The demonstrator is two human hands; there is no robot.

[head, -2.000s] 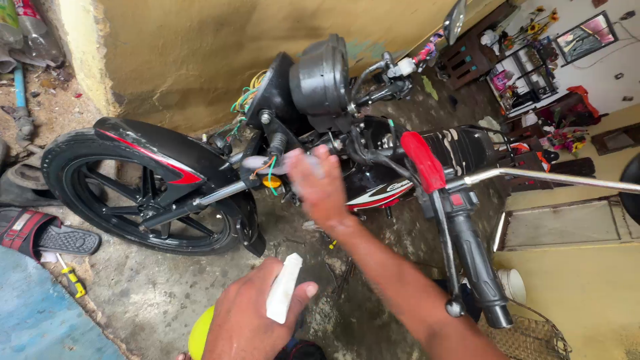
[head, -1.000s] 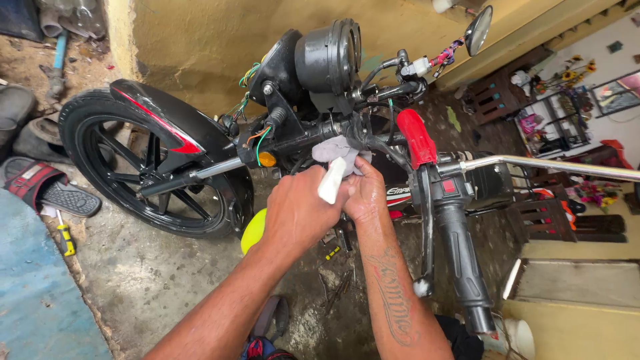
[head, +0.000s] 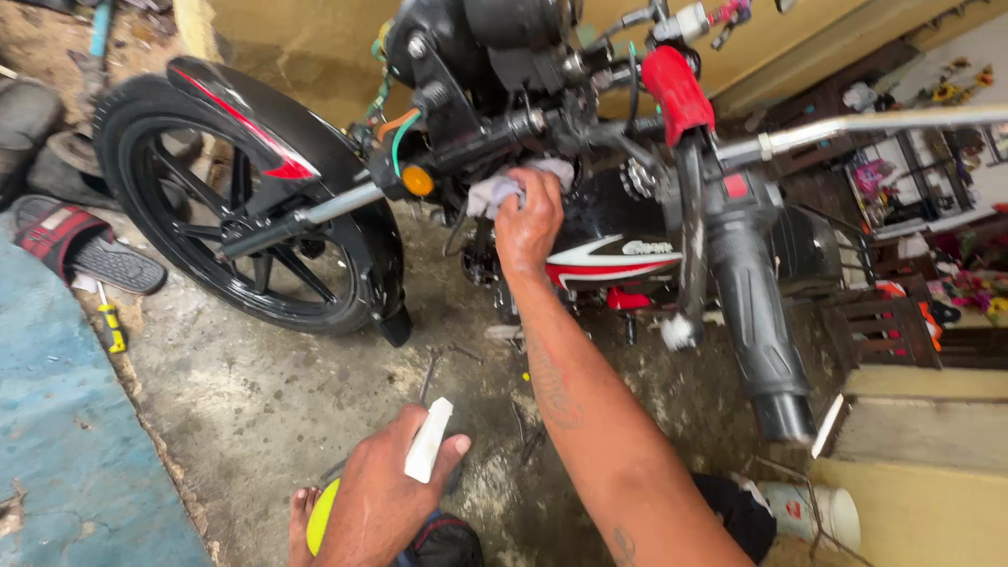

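My right hand (head: 531, 224) holds a crumpled pale grey cloth (head: 492, 193) against the frame area behind the motorcycle's fork, beside the front of the black fuel tank (head: 606, 213). Its fingers are partly hidden in the cloth. Lower down, my left hand (head: 386, 480) grips what looks like a spray bottle, its white head (head: 429, 441) sticking up between thumb and fingers and yellow-green plastic (head: 321, 516) showing beside the hand. An orange lamp (head: 417, 180) and loose coloured wires (head: 402, 138) are left of the cloth.
The front wheel (head: 236, 213) stands at left, the handlebar grip (head: 760, 315) at right. A yellow-handled screwdriver (head: 113, 327) and a red-black sandal (head: 87, 244) lie on the floor at left. A white bucket (head: 827, 516) stands lower right.
My hands were together at the cloth and the white head one second ago; now they are apart, the left one lower. The view has moved closer to the motorcycle.
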